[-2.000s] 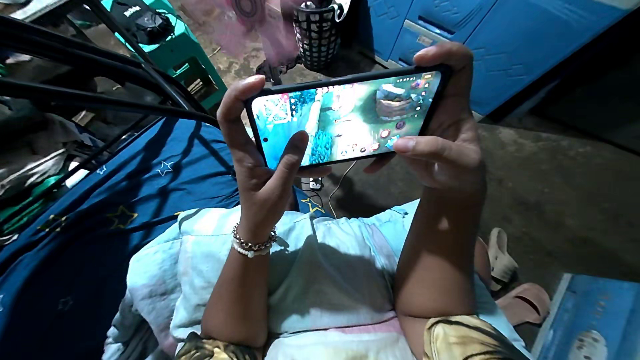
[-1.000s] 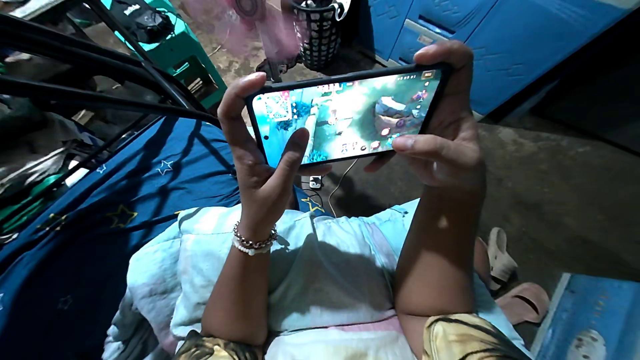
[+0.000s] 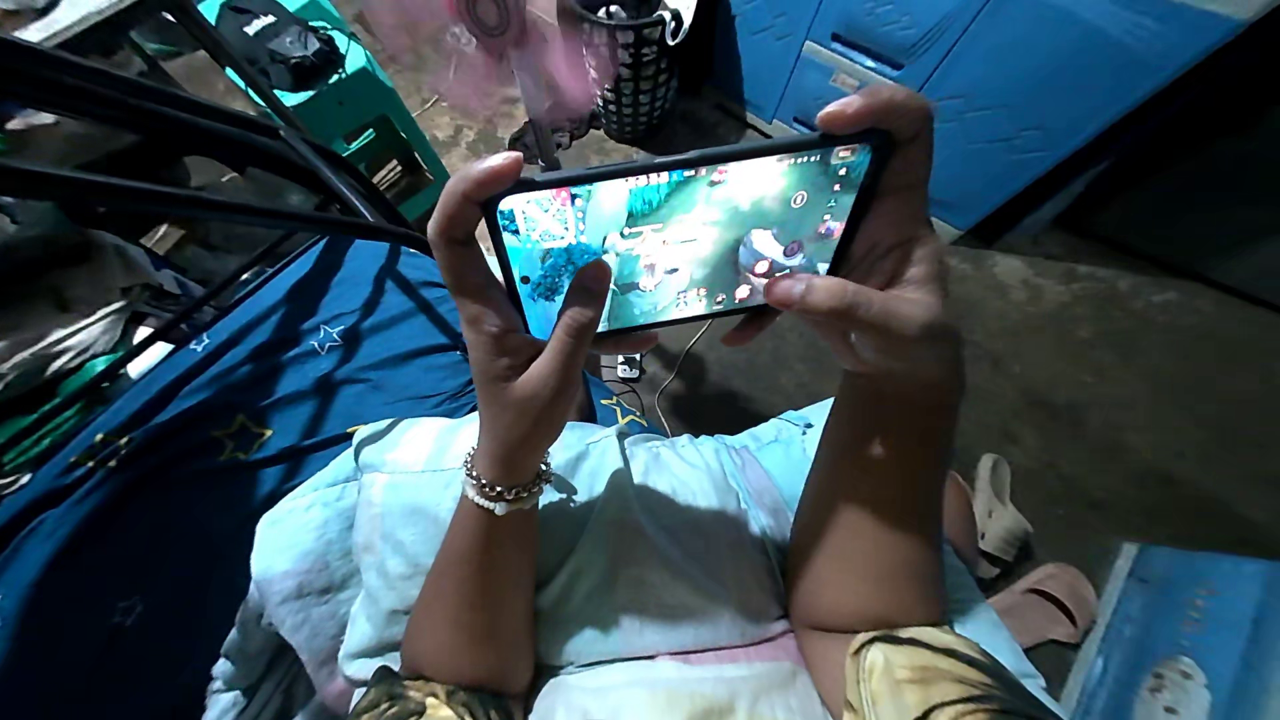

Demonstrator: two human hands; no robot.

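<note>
A smartphone [image 3: 690,240] in a dark case is held sideways above my lap, its lit screen showing a colourful video game. My left hand [image 3: 530,310] grips its left end, thumb over the lower left of the screen and index finger at the top corner. At the right end, my right hand [image 3: 890,240] holds the phone with its thumb on the lower right of the screen and a finger over the top corner. Two bracelets [image 3: 505,485] circle my left wrist. Beneath my forearms, a pale blue pillow or folded blanket [image 3: 640,540] covers my lap.
Dark metal bars [image 3: 200,200] cross the left side above a blue star-patterned sheet [image 3: 330,330]. Beyond are a green plastic stool [image 3: 400,150] bearing a black bag, a black basket [image 3: 635,75], a pink fan [image 3: 490,30] and blue drawers [image 3: 900,60]. Sandals [image 3: 1045,600] lie at the lower right.
The game picture on the phone's screen has changed. Both hands keep about the same hold on the phone.
</note>
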